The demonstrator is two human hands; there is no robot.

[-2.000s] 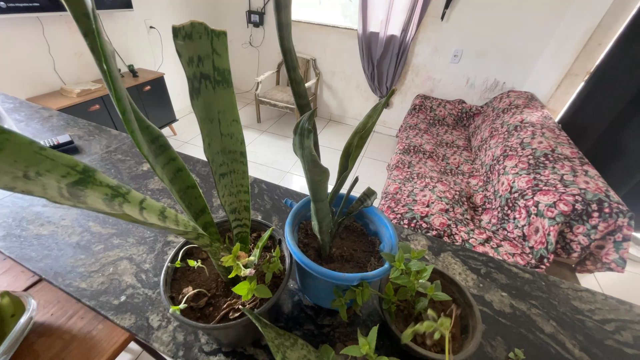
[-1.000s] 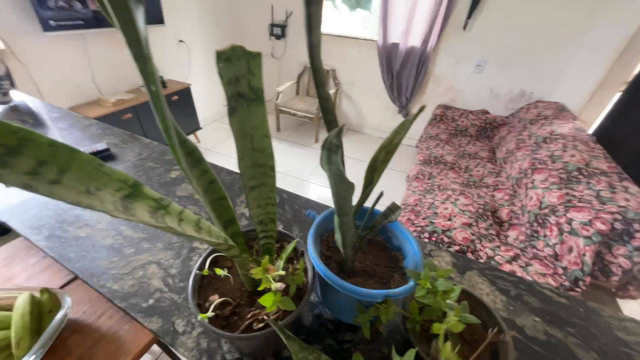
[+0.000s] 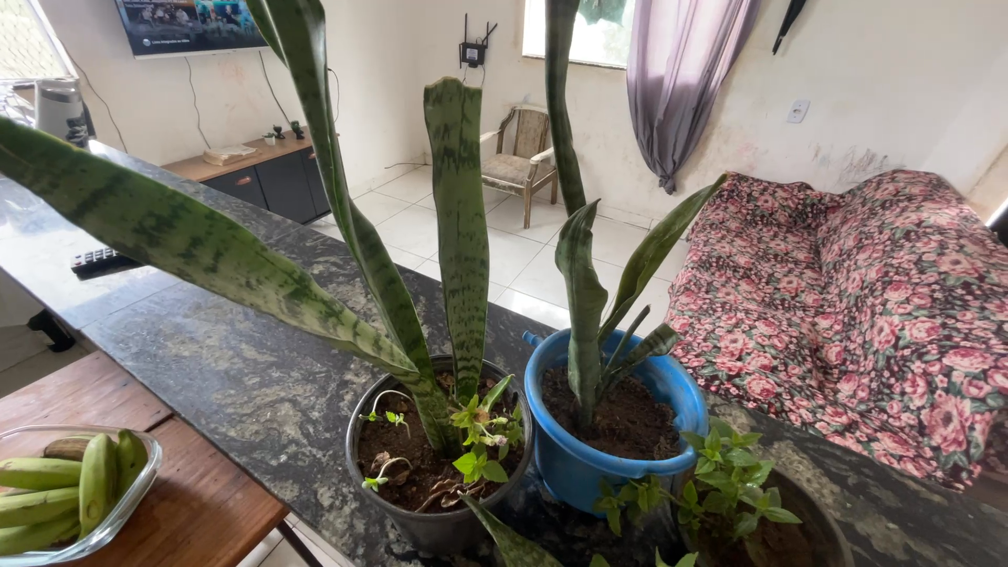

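Note:
Neither my left hand nor my right hand shows in the head view. Nearest the camera, a dark plastic pot (image 3: pixel 441 526) holds a snake plant with tall banded leaves (image 3: pixel 461 236) and small green seedlings in its soil. Right beside it stands a blue plastic pot (image 3: pixel 571 472) with a second snake plant (image 3: pixel 583 315). At the lower right, a third dark pot (image 3: pixel 823 524) bears a leafy green plant (image 3: pixel 728 480) and is partly cut off by the frame edge. All three stand on a dark stone counter (image 3: pixel 260 378).
Green bananas (image 3: pixel 47 488) lie in a clear glass dish (image 3: pixel 146 492) on a wooden table (image 3: pixel 197 488) at lower left. A remote control (image 3: pixel 102 260) rests on the counter. Beyond are a sofa under a floral cover (image 3: pixel 827 315), an armchair (image 3: pixel 520 161), a low cabinet (image 3: pixel 260 177) and a television (image 3: pixel 197 24).
The view has swung left and up, so the pots sit farther right and more of the banana dish and the television shows. The plants have not plainly moved.

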